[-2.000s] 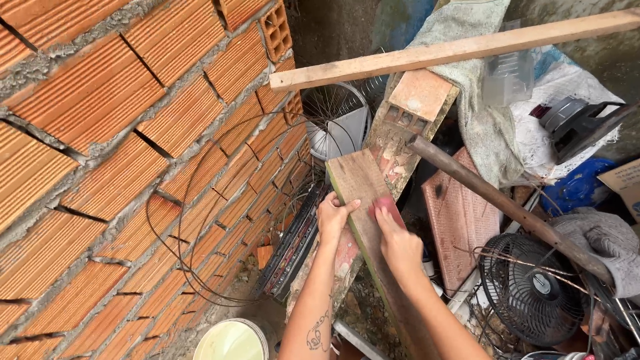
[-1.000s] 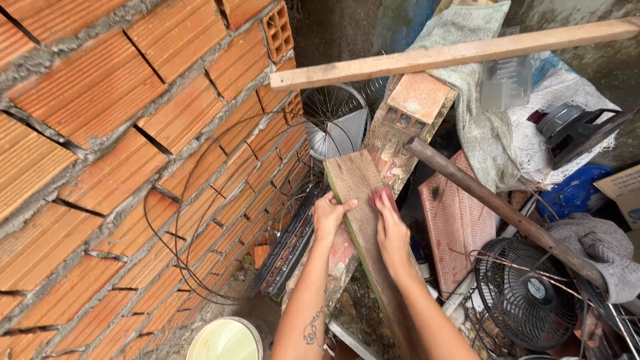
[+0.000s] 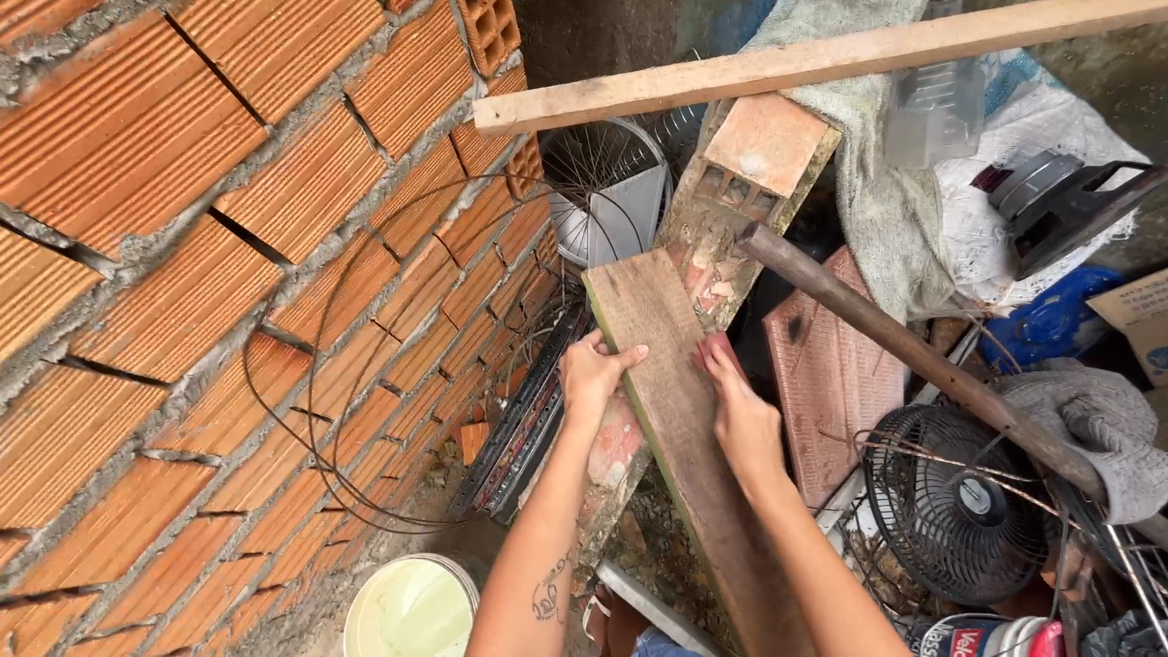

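A long weathered wooden board (image 3: 675, 374) with a greenish left edge slants down toward me. My left hand (image 3: 591, 370) grips its left edge, the thumb lying on the top face. At the right edge, my right hand (image 3: 744, 415) holds a small reddish block (image 3: 725, 351) against the board, fingers extended over it; what the block is cannot be told. Beneath the board runs a mortar-crusted plank (image 3: 620, 456), with a hollow clay brick (image 3: 766, 141) on its far end.
A hollow-brick wall (image 3: 182, 301) stands on the left, with loose wire (image 3: 315, 411) beside it. A pale wooden batten (image 3: 803, 64) crosses the top. A dark pole (image 3: 912, 351), a fan (image 3: 954, 502) and sacks (image 3: 890, 192) lie right. A bucket (image 3: 411, 611) holds pale liquid.
My right hand has shifted slightly along the board's right edge, while my left hand stays at the left edge. The board has barely moved.
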